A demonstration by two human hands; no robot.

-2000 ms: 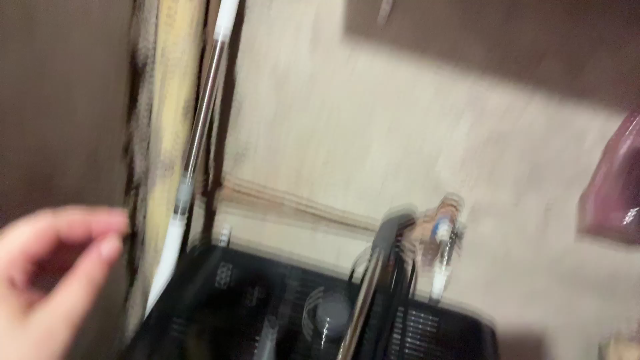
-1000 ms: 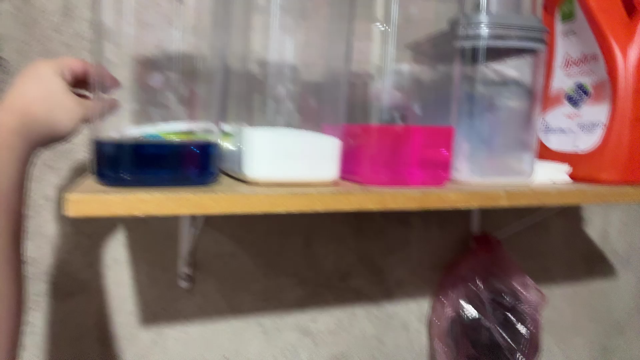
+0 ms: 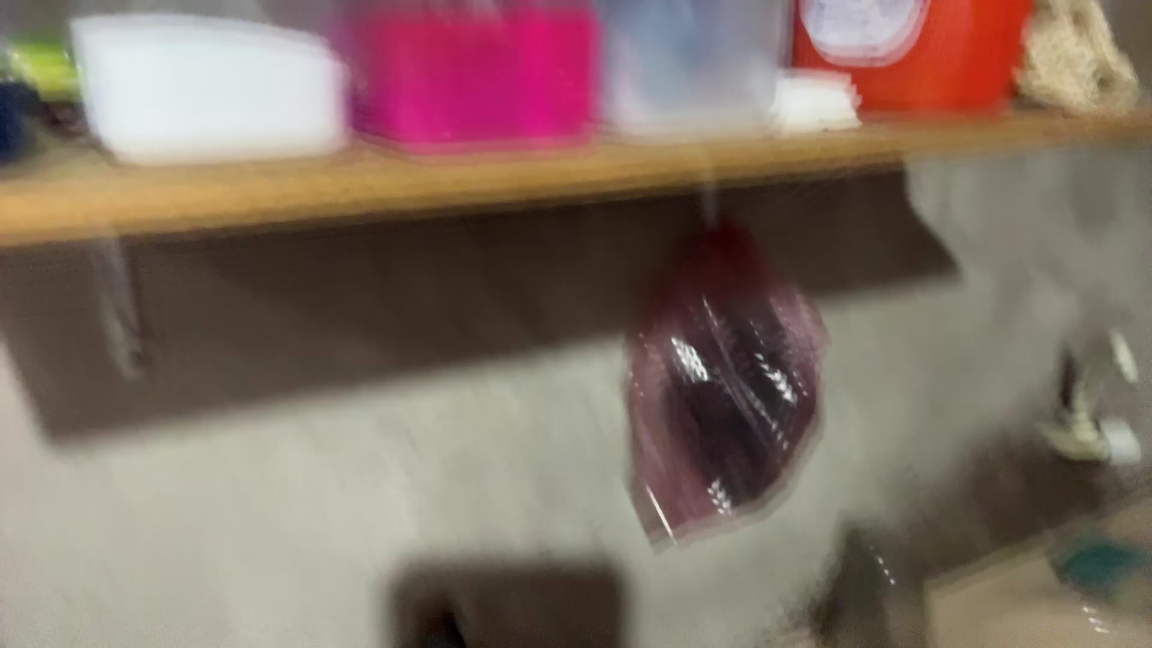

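Neither my left hand nor my right hand shows in this blurred head view. Across the top runs a wooden shelf. On it stand a white container base, a bright pink container base, a clear plastic container and a red plastic jug with a pale label. A small white item lies between the clear container and the jug. Beneath the shelf hangs a reddish translucent plastic bag with something dark inside.
A shelf bracket juts below the shelf at the left. A beige fibrous bundle sits at the shelf's right. Lower right, a blurred white fitting is near the wall, above a pale surface with a teal item.
My left hand, beside the dark blue container a second ago, is out of view. The view has swung down and to the right along the shelf.
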